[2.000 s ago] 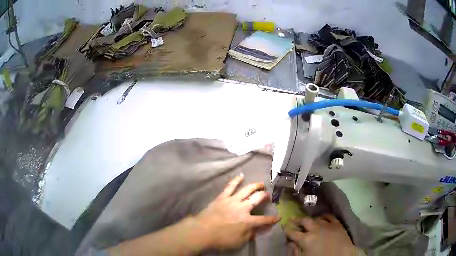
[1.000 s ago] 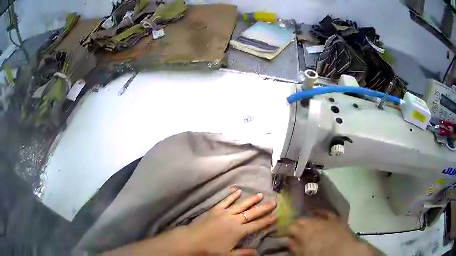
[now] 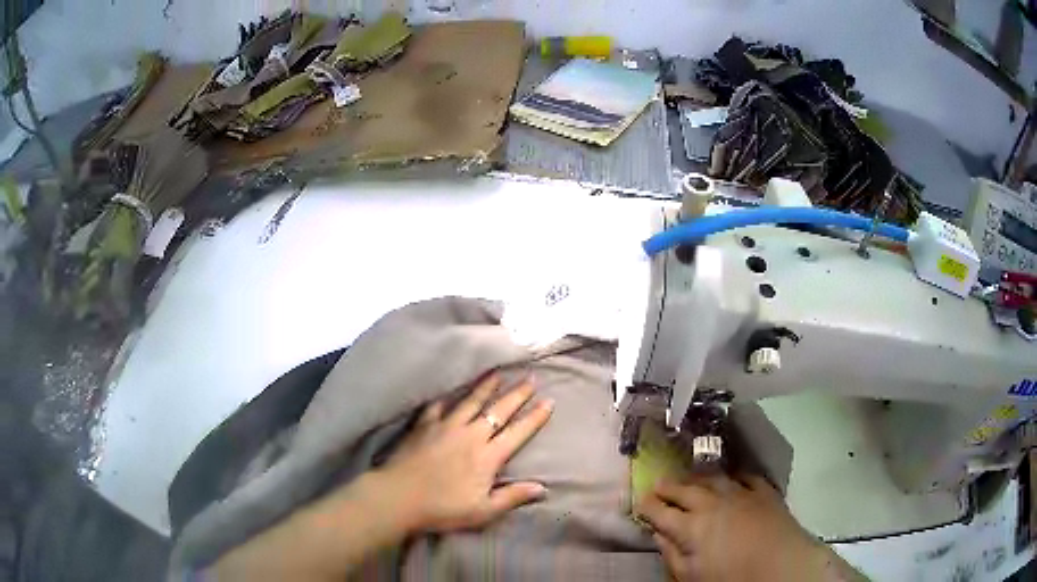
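Note:
A large taupe cloth panel (image 3: pixel 569 455) lies on the white machine table and runs under the sewing head. An olive piece (image 3: pixel 656 466) lies on it at the presser foot (image 3: pixel 637 423). My left hand (image 3: pixel 472 449) lies flat on the taupe cloth left of the needle, fingers spread, holding nothing. My right hand (image 3: pixel 722 523) is on the olive piece just in front of the foot, fingertips down on its near edge; whether they pinch it cannot be told. The needle tip is too small to make out.
The white sewing machine (image 3: pixel 841 318) fills the right side, with a blue tube (image 3: pixel 785 216) over it. Tied olive bundles (image 3: pixel 307 85) lie on cardboard (image 3: pixel 455 97) at back left. A booklet (image 3: pixel 591 100) and a dark bundle (image 3: pixel 785 125) lie behind the machine.
My left hand has moved left and up, away from the needle, and the cloth has bunched leftward. My right hand stays by the foot; more of the olive piece shows than one second ago.

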